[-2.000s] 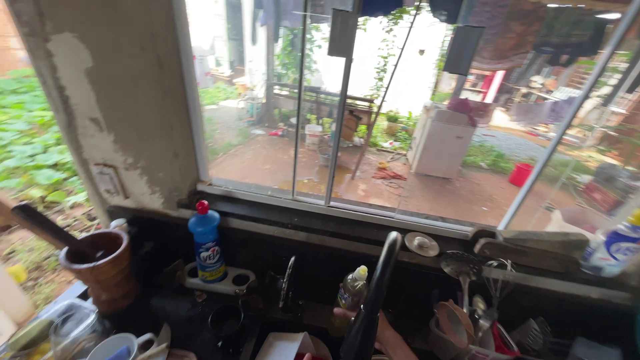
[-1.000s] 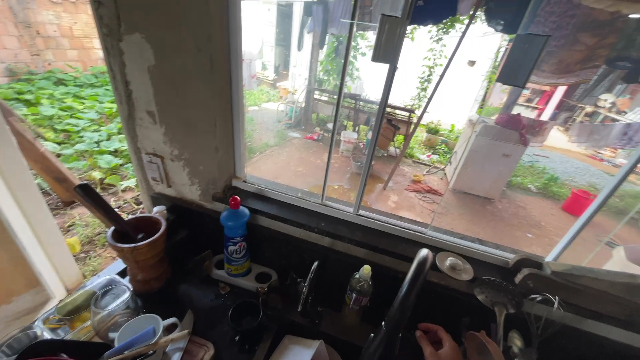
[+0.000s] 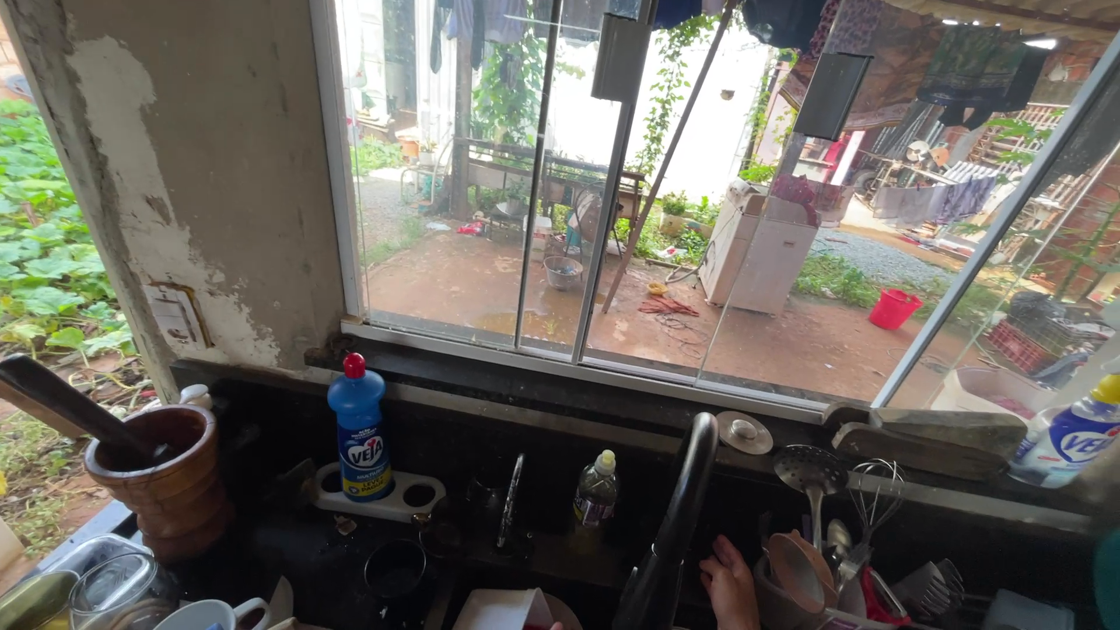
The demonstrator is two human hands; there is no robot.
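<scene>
My right hand (image 3: 731,582) is at the bottom, right of the black faucet (image 3: 669,516) and beside the utensil holder (image 3: 783,604). Its fingers are slightly apart, and no held object shows. Only what looks like a fingertip of my left hand (image 3: 556,626) shows at the bottom edge, against a white container (image 3: 503,608); the rest is out of frame. A clear dish-soap bottle (image 3: 596,494) with a pale yellow cap stands upright behind the sink, left of the faucet. Farther left, a blue Veja cleaner bottle (image 3: 357,437) sits in a grey holder (image 3: 416,494).
A wooden mortar (image 3: 157,472) with a dark pestle (image 3: 74,402) stands left, behind glassware and a white mug (image 3: 210,615). A skimmer (image 3: 811,477) and whisk (image 3: 875,499) rise from the utensil holder. A metal lid (image 3: 745,432) lies on the ledge below the window.
One second ago both hands were right of the faucet; now only my right hand shows there. Two seconds ago fingers were around the lower dish-soap bottle, which now stands untouched.
</scene>
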